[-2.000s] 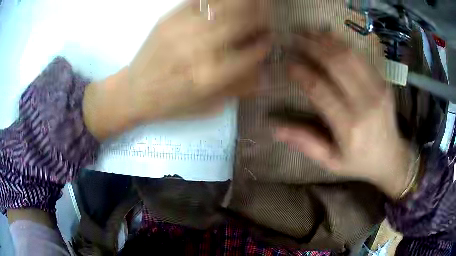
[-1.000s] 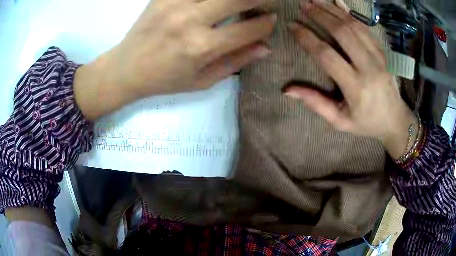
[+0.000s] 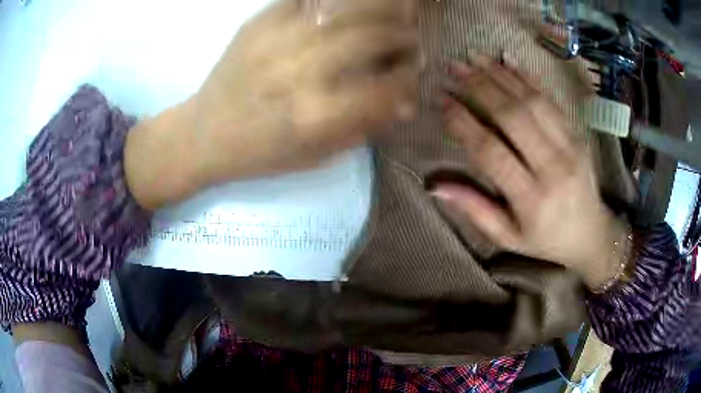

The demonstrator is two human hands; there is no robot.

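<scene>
A brown ribbed garment piece point(image 3: 430, 253) lies over the right part of the white table and hangs over its near edge in folds. My left hand point(image 3: 300, 92) is blurred, with curled fingers at the cloth's left edge; whether it grips the cloth cannot be told. My right hand point(image 3: 530, 165) lies palm down on the cloth with its fingers spread and thumb apart. The dark presser foot area of the sewing machine point(image 3: 603, 38) is at the top right, with a small white ridged knob point(image 3: 609, 117) beside the cloth.
The white table point(image 3: 261, 207) has printed ruler marks along its near edge. A red and navy checked apron point(image 3: 346, 368) shows below the cloth. A pale wooden edge point(image 3: 590, 359) is at the bottom right. More brown cloth hangs at the right behind the knob.
Both hands have moved a little down toward the wearer since one second ago. My left fingers have curled in. The cloth's front part has shifted and folds differently near the table edge.
</scene>
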